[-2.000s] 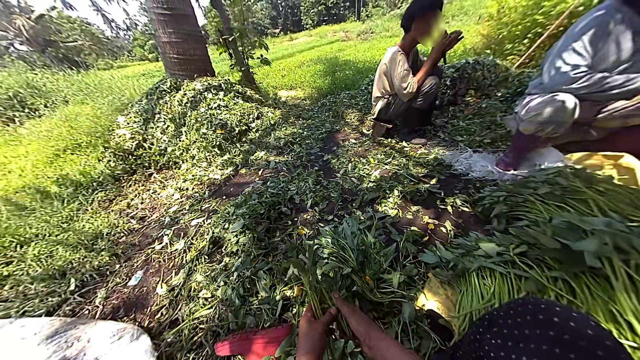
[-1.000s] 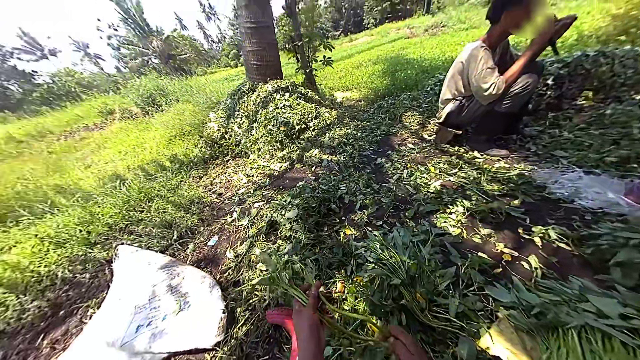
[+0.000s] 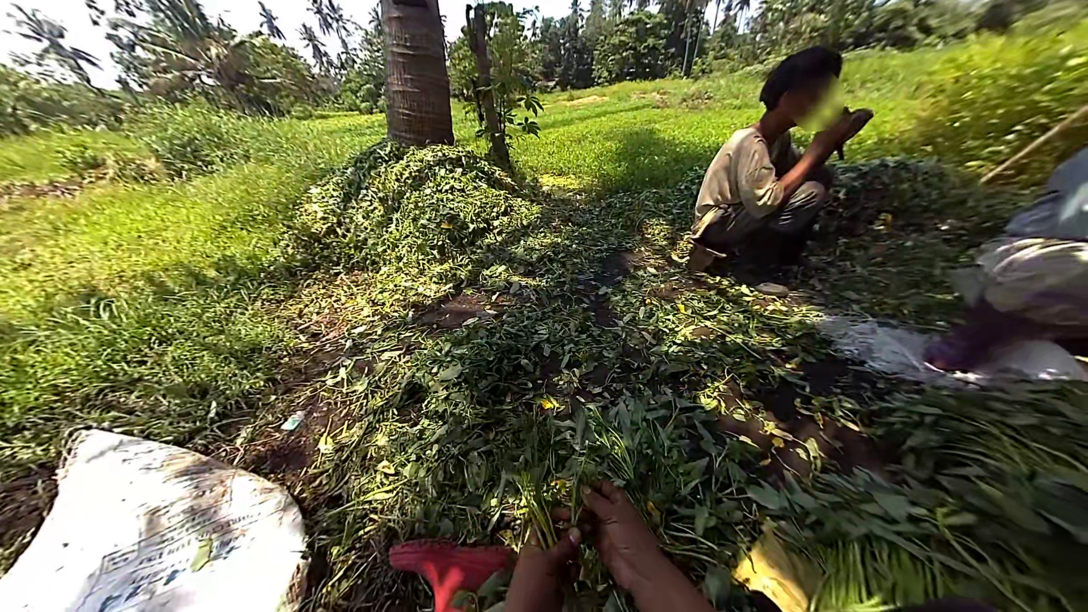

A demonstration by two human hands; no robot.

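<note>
At the bottom centre, my left hand [image 3: 544, 571] grips a small bunch of green leafy stems [image 3: 537, 510], which point up and away from me. My right hand [image 3: 619, 534] is close against its right side, fingers bent at the stems; whether it holds any of them is unclear. Loose leafy greens [image 3: 654, 450] lie on the ground just past both hands. A red rubber boot [image 3: 450, 568] shows to the left of my left hand.
A white woven sack [image 3: 161, 527] with printing lies at the lower left. Bundled greens [image 3: 935, 510] and yellow material [image 3: 775, 568] are at the lower right. One person [image 3: 748, 178] squats ahead; another [image 3: 1041, 272] is at the right edge. A heap of cuttings [image 3: 425, 212] surrounds a palm trunk [image 3: 418, 76].
My right hand has come in from the right to beside my left hand; a second ago they were apart, with stems between them. The view has swung about.
</note>
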